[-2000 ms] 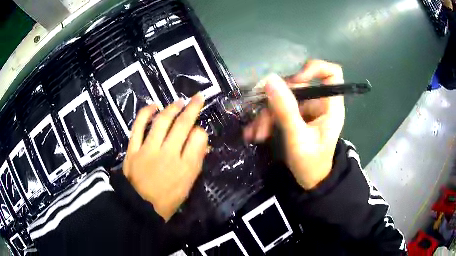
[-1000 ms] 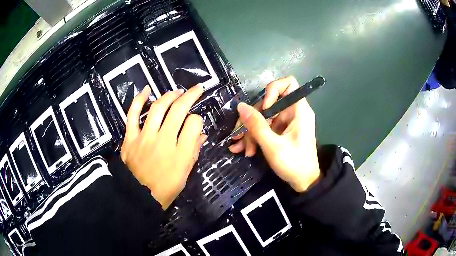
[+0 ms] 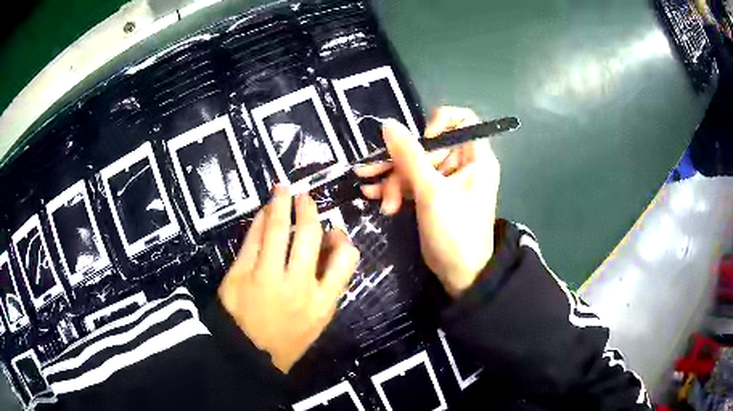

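My right hand (image 3: 438,181) holds dark tweezers (image 3: 474,132) like a pen, tips pointing left to the lower edge of a white-bordered panel (image 3: 297,136). My left hand (image 3: 293,277) rests with fingertips just below that panel's lower edge; its fingers are slightly spread and I cannot tell if they hold anything. The panels lie in a row in a glossy black blister tray (image 3: 265,72). A clear sticker sheet with pale marks (image 3: 374,277) seems to lie right of my left hand. Any small piece at the tweezer tip is too small to tell.
The tray lies on a green surface (image 3: 546,160) with a pale rail (image 3: 96,52) at the upper left. More white-bordered panels (image 3: 410,385) show at the bottom. Another black tray (image 3: 687,40) is at the upper right. Red items (image 3: 695,357) stand at the lower right beyond the grey floor.
The tray and panels have shifted right in view. My left hand has moved right and lower. The tweezers have swung flatter, their tips now at the second panel from the right.
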